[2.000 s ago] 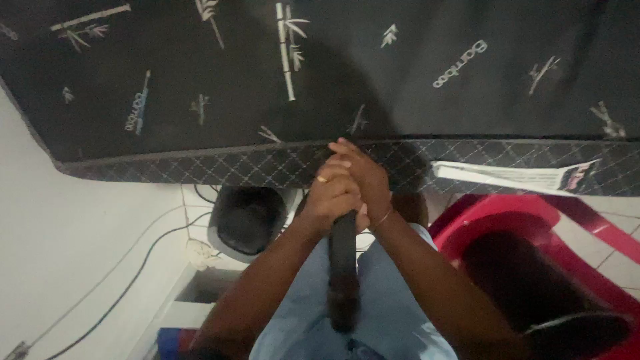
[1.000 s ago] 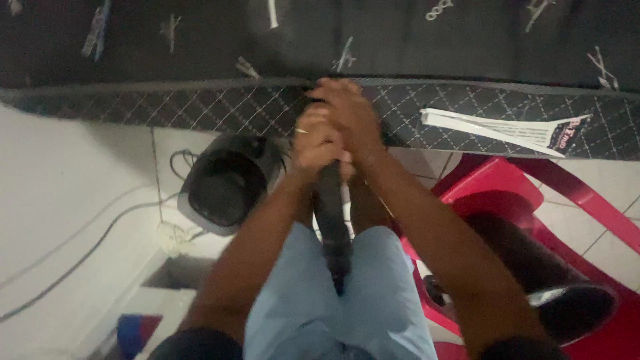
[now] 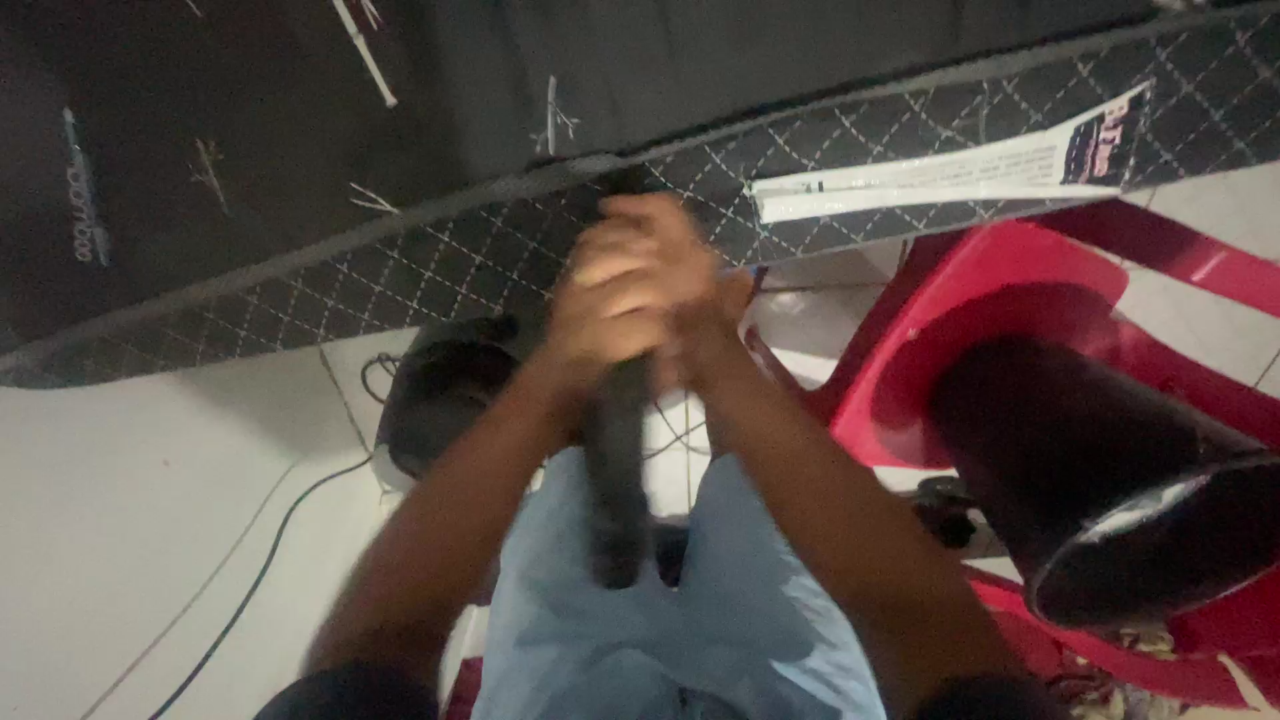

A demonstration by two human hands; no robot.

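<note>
My left hand (image 3: 610, 290) and my right hand (image 3: 690, 270) are clasped together around a dark, long object (image 3: 618, 480), whose lower length hangs toward my lap. What it is, blur does not settle. Both hands lie against the quilted side band of a dark mattress (image 3: 450, 250), near its edge. How the fingers overlap is hard to tell because of the blur. A white label strip with writing (image 3: 930, 180) lies along the same band, to the right of my hands.
A red plastic chair (image 3: 890, 400) stands at the right with a black bin (image 3: 1080, 470) lying tilted on it. A black rounded container (image 3: 440, 400) is on the tiled floor left of my hands. Cables (image 3: 270, 560) run by the white wall at the left.
My clasped hands stay together around the dark object at the mattress edge. The view has tilted, so the edge now slopes up to the right.
</note>
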